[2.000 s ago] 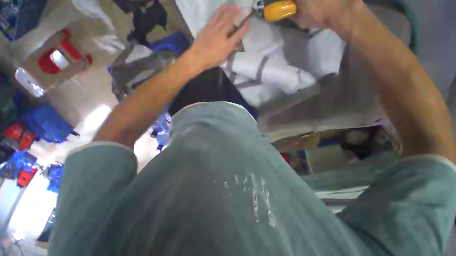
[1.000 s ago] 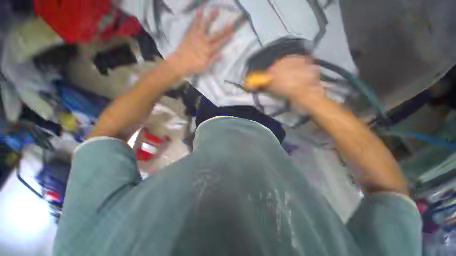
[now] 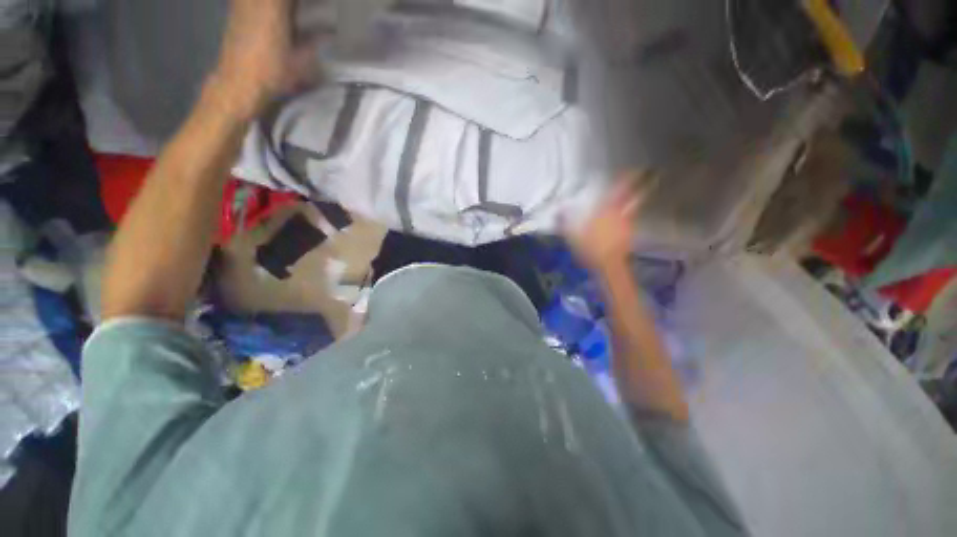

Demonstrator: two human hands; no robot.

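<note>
A pale grey-white garment with dark-grey strips along its seams lies on the table in front of me, its near edge hanging at the table's front. My left hand is at the garment's upper left, partly cut off by the top edge; its fingers are blurred and I cannot tell whether they grip. My right hand is at the garment's lower right corner, blurred; its fingers seem to touch the cloth but the grip is unclear.
A dark-grey cloth-covered table extends to the right. A yellow-orange handle shows at the upper right, with a thin pale cord beside it. Red plastic is at left. Blue plastic items lie below the table edge.
My right hand has let go of the yellow-orange handled iron and is at the garment's corner. My left hand has moved up and left. The view has shifted, showing more of the garment's striped seams.
</note>
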